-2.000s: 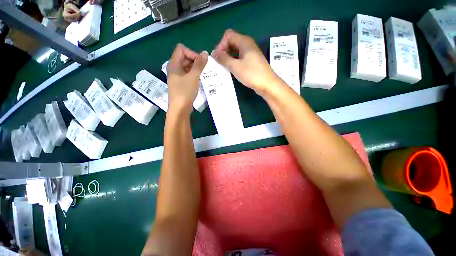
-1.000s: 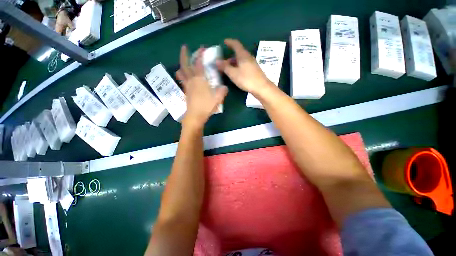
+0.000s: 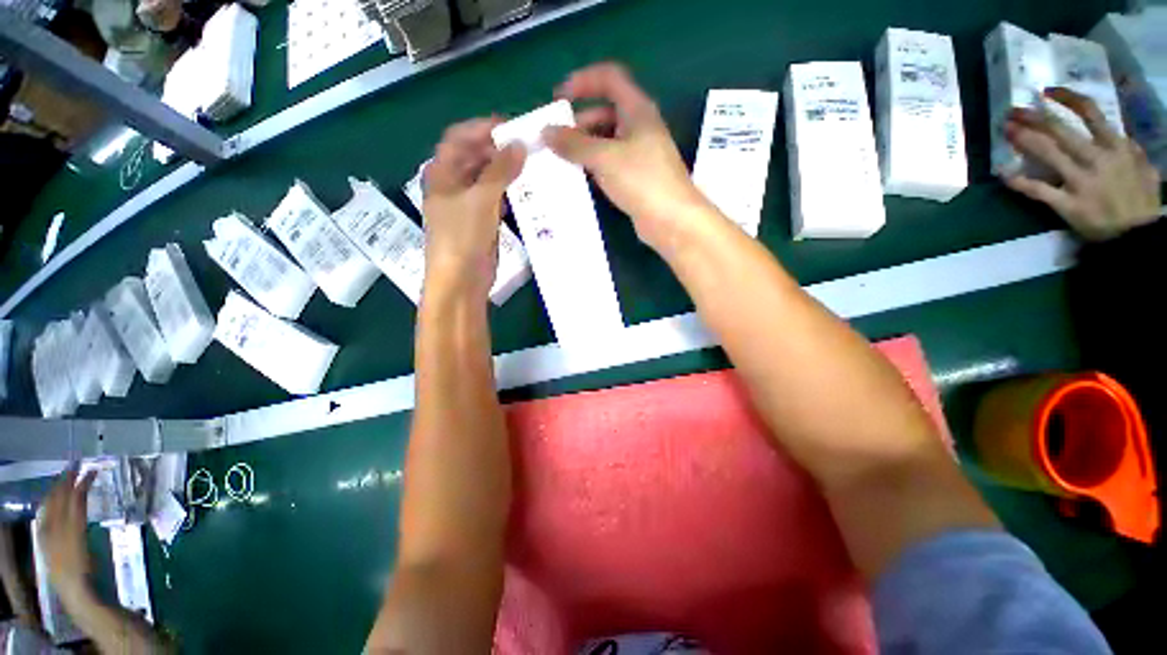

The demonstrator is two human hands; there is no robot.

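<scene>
A slim white carton (image 3: pixel 563 250) lies on the green belt between my hands, its near end at the pale guide rail (image 3: pixel 666 338). Its white end flap (image 3: pixel 532 124) stands up at the far end. My left hand (image 3: pixel 471 173) pinches the flap's left side. My right hand (image 3: pixel 612 134) has its thumb and fingers at the flap's right side. Other white cartons lie on both sides, such as one to the right (image 3: pixel 832 151) and one to the left (image 3: pixel 320 241); the left ones have flaps sticking out.
Another person's hand (image 3: pixel 1088 160) rests on cartons at the far right. Another hand (image 3: pixel 67 544) is at the lower left. A pink-red mat (image 3: pixel 691 512) lies under my forearms, with an orange dispenser (image 3: pixel 1069 441) right of it. A grey bar (image 3: pixel 115 90) crosses at upper left.
The belt's cartons have shifted right. My hands, blurred over a carton one second ago, are now at the end flap of another carton. Other people's hands have appeared at far right and lower left.
</scene>
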